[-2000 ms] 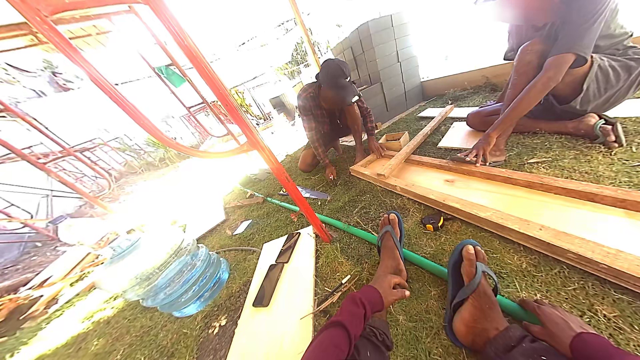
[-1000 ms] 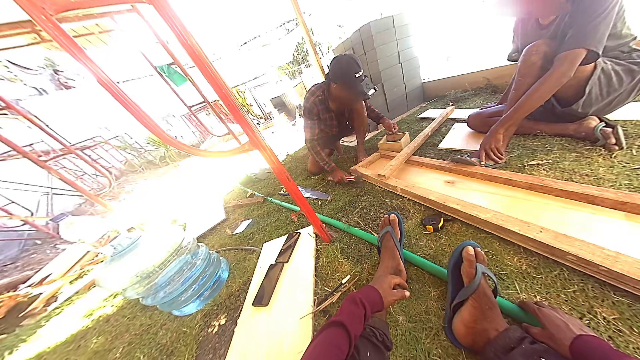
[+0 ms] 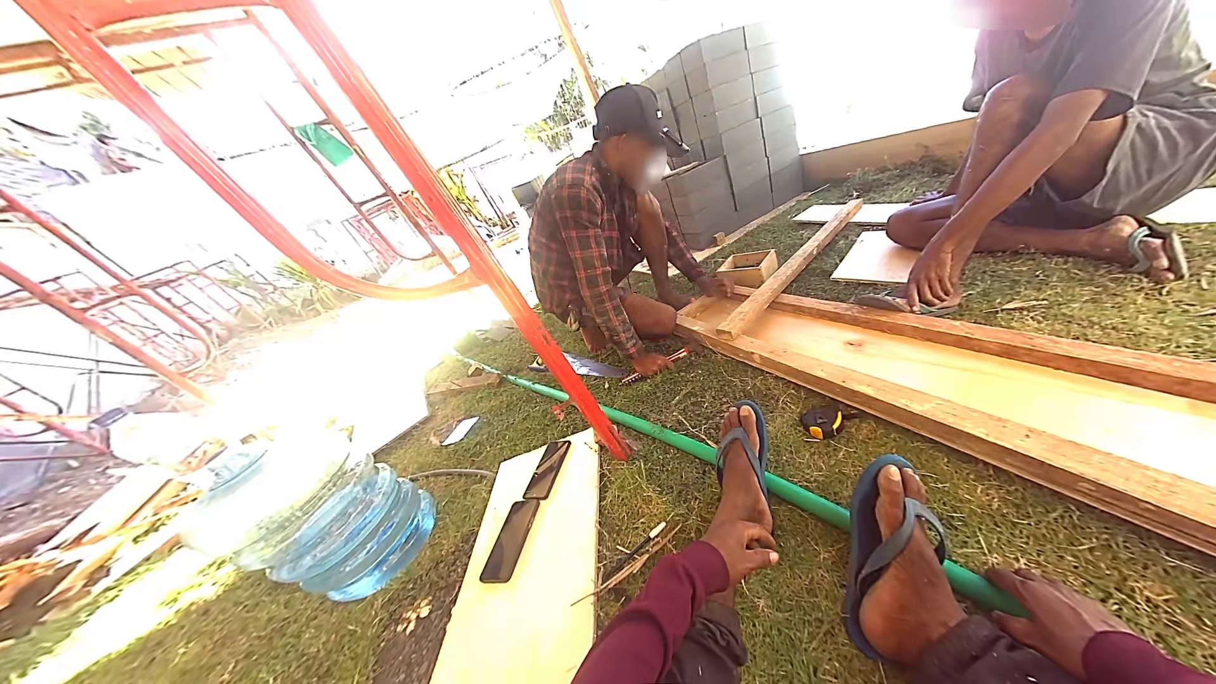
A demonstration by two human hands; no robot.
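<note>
My left hand (image 3: 743, 551) rests against my left ankle at the lower middle, its fingers loosely curled with no object in them. At the lower right, my right hand (image 3: 1059, 613) lies over the end of a green pipe (image 3: 807, 503); whether it grips the pipe I cannot tell. The pipe runs across the grass under my sandalled feet. Beyond them is a long wooden frame (image 3: 902, 404) with a pale board inside and a loose wooden batten (image 3: 793, 271) across its far end. A tape measure (image 3: 823, 421) sits on the grass between my feet and the frame.
A person in a plaid shirt (image 3: 589, 228) crouches at the frame's far end; another person (image 3: 1054, 142) sits beyond it. Red scaffolding (image 3: 532, 332) stands at left centre. Nearer are a large blue water bottle (image 3: 370, 532) and a plywood strip (image 3: 532, 598) bearing two dark phones (image 3: 510, 541).
The person in the plaid shirt has moved a hand from near the small wooden box to the frame's end, and the other hand now holds a tool low by the grass. My hands have not plainly moved.
</note>
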